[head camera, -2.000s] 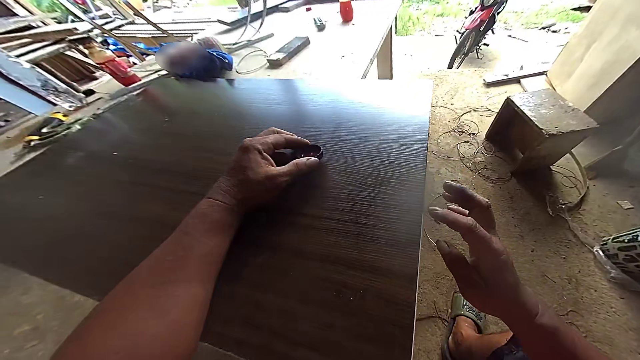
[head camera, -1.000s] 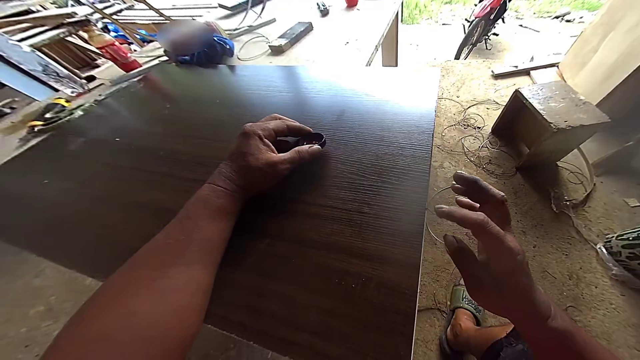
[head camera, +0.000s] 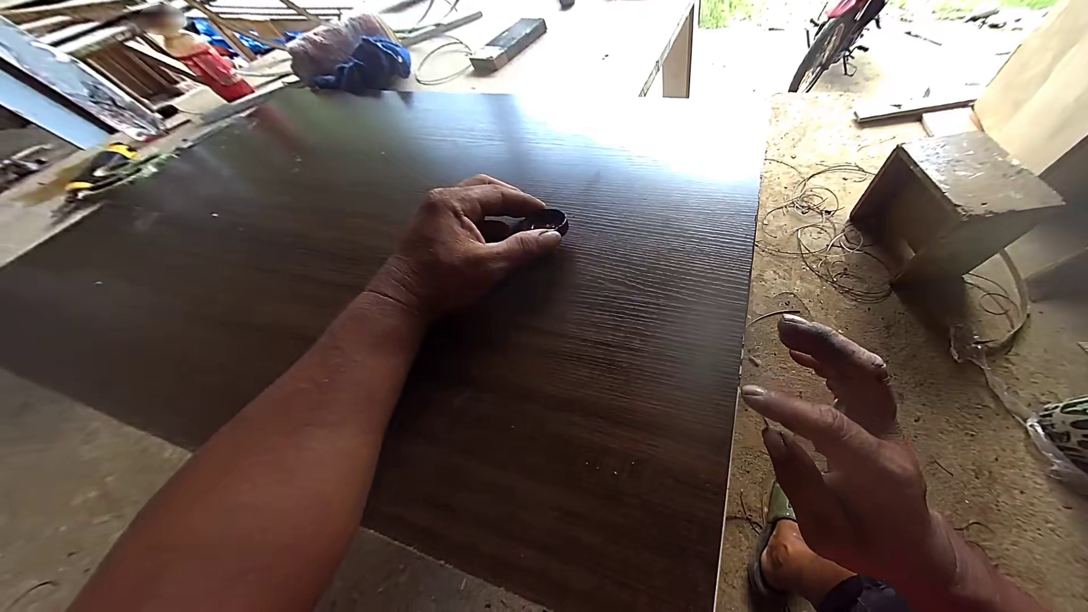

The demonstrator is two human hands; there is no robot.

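Observation:
A large dark wood-grain panel [head camera: 595,365] lies flat before me, its upper part bright with reflected light. Near its middle, my left hand [head camera: 467,234] pinches a small round dark object [head camera: 548,221] between thumb and fingers; its exact kind cannot be told. My left forearm stretches across the panel from the lower left. Just past the panel's right edge, my right hand [head camera: 850,450] is raised with its fingers apart and nothing in it. Dark smudges mark its fingertips.
Right of the panel, a box-like wooden stool [head camera: 977,178] stands on the dirty floor among loose strapping [head camera: 829,246]. Behind the panel are a blue cloth [head camera: 365,64] and a short block [head camera: 508,44]. A yellow-black tool [head camera: 102,166] lies at left; a motorcycle [head camera: 833,42] stands farther back.

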